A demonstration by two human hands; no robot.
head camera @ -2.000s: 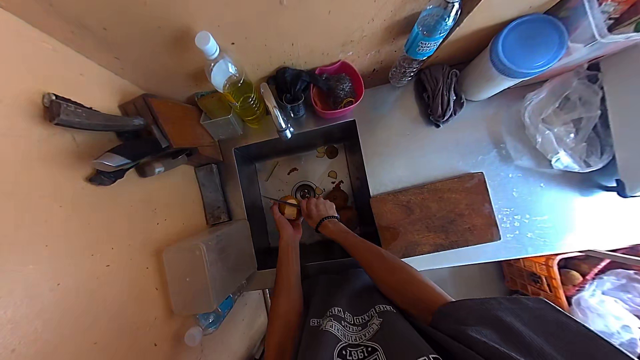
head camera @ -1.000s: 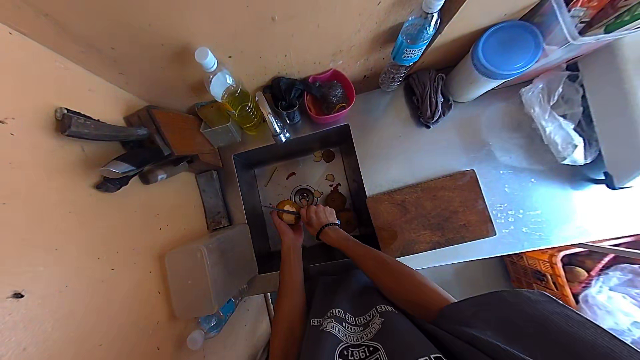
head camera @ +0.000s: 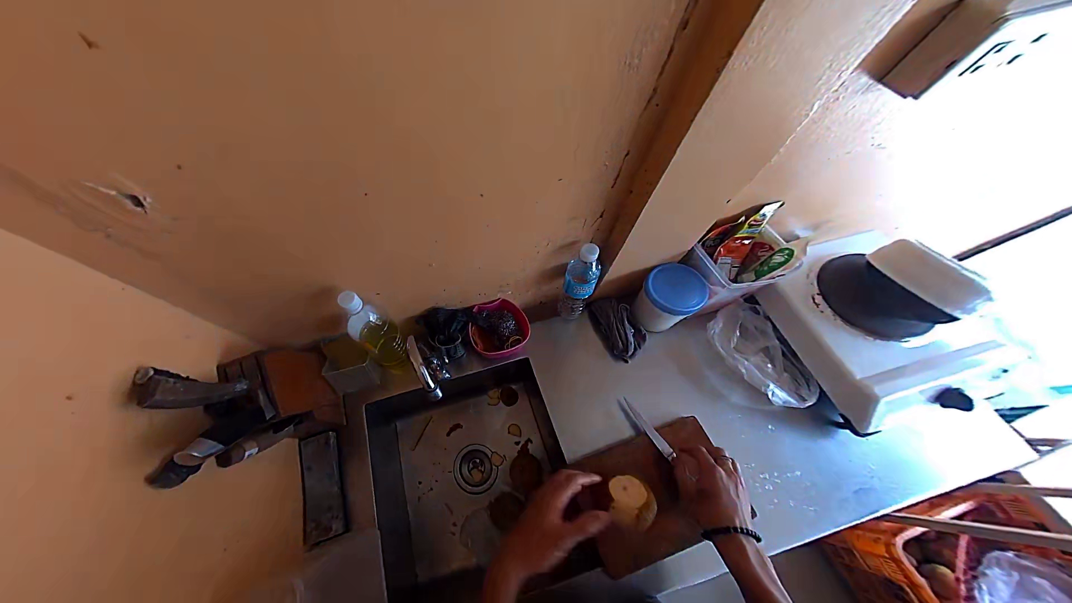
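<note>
A knife [head camera: 647, 429] with a bare metal blade is in my right hand [head camera: 712, 490]; its tip points up and left over the steel counter, past the edge of the wooden cutting board [head camera: 676, 548]. On the board lies a pale yellow, cut, round piece of produce [head camera: 631, 502]. My left hand [head camera: 548, 523], slightly blurred, is just left of it over the board's left side, fingers apart and holding nothing. The steel sink [head camera: 427, 494] is left of the board, with brown produce [head camera: 525, 469] and peel scraps in it.
A faucet [head camera: 425, 368], an oil bottle [head camera: 374, 332] and a pink bowl [head camera: 500, 328] stand behind the sink. At left is a knife block [head camera: 289, 381]. A plastic bag [head camera: 758, 356] and white stove [head camera: 888, 335] lie right. An orange crate [head camera: 871, 557] sits below the counter.
Both hands have moved right from the sink to the board. My left hand has let go of the yellow produce, now on the board. The view has swung up and right.
</note>
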